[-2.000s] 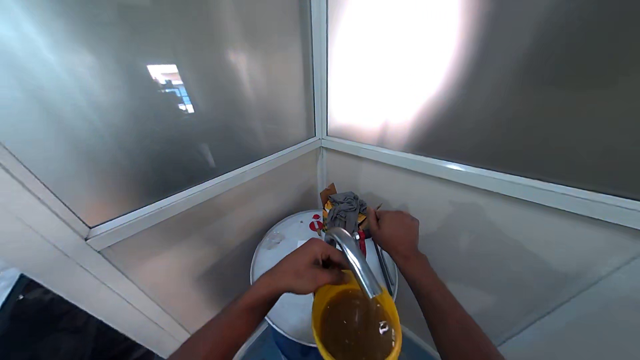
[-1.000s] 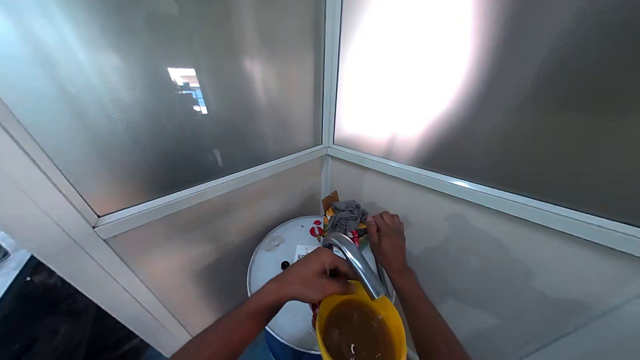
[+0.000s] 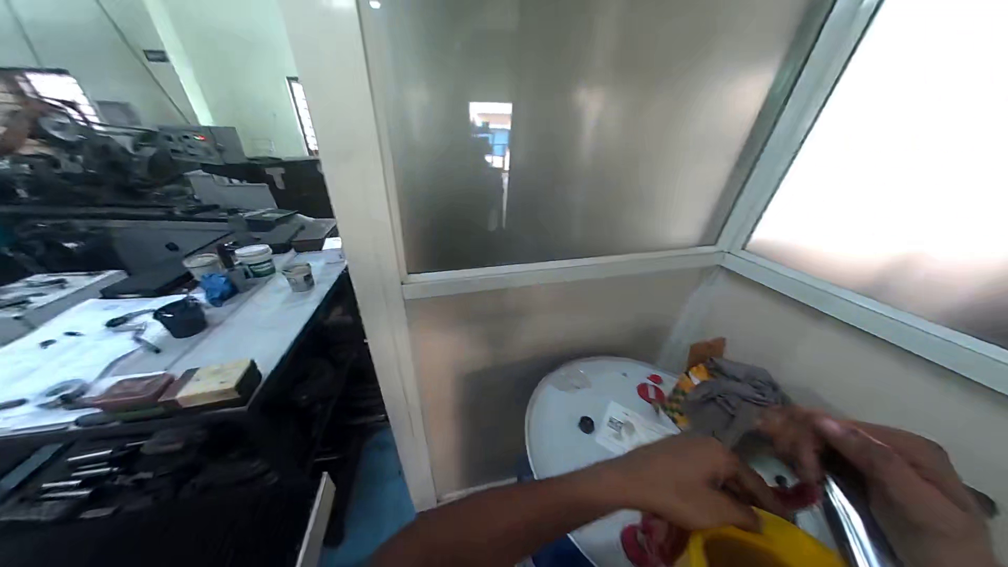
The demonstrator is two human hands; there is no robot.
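Note:
My left hand [image 3: 693, 480] grips the rim of a yellow plastic container [image 3: 764, 543] at the bottom right, its lower part cut off by the frame. Beside it my right hand [image 3: 874, 465] is at a shiny curved metal spout [image 3: 846, 520]; motion blur hides whether its fingers are closed on it. Both hands are over a white drum lid [image 3: 551, 417]. On the lid lie a black cap [image 3: 586, 424], a label with writing [image 3: 630, 429] and a crumpled grey cloth [image 3: 732, 394]. Red parts show under my left hand.
Frosted panels in a pale metal frame [image 3: 551, 273] form a corner behind the drum. At left, a workbench [image 3: 272, 315] holds a black cup [image 3: 181, 316], white tubs [image 3: 255, 260], a blue cloth [image 3: 216, 288] and a yellowish block [image 3: 216, 383]. Machinery [image 3: 118, 157] stands beyond.
The view has swung left, bringing in the workbench. My right hand has moved from beside the cloth to the metal spout. My left hand stays on the yellow container.

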